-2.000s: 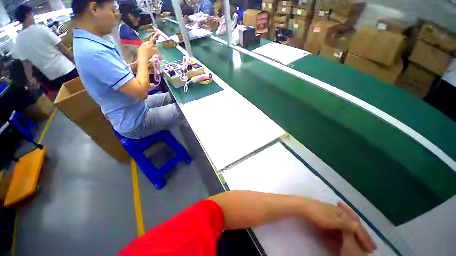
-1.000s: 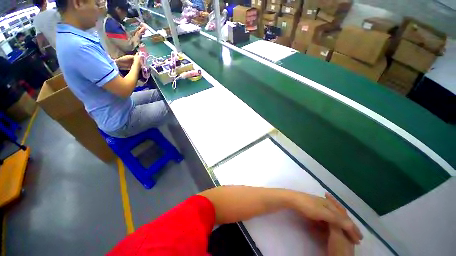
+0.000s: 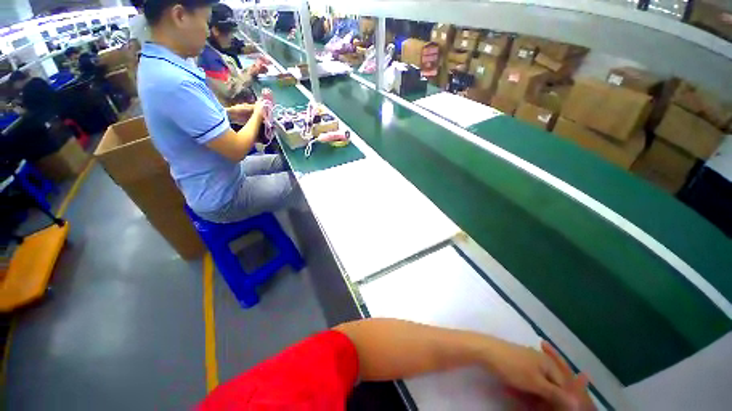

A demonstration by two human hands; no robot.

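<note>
My left arm in a red sleeve reaches from the bottom across the white-covered bench strip [image 3: 417,281]. My left hand [image 3: 538,376] is at the lower right, low over the white surface, with its back up. I see no object in it, but its fingers are partly blurred and overlap with what may be part of my right hand near the bottom edge. My right hand cannot be made out clearly. No tool or part shows beside my hands.
A green conveyor belt [image 3: 514,225] runs along the bench's right side. A seated person in a light blue shirt [image 3: 180,120] handles pink corded parts, beside a box of parts [image 3: 301,132]. A blue stool [image 3: 249,257], an open carton [image 3: 148,189] and an orange cart [image 3: 36,265] stand left.
The view has tilted up and shifted, showing more of the overhead shelf. My left hand sits lower in the picture, and the forearm seen under it before no longer shows clearly.
</note>
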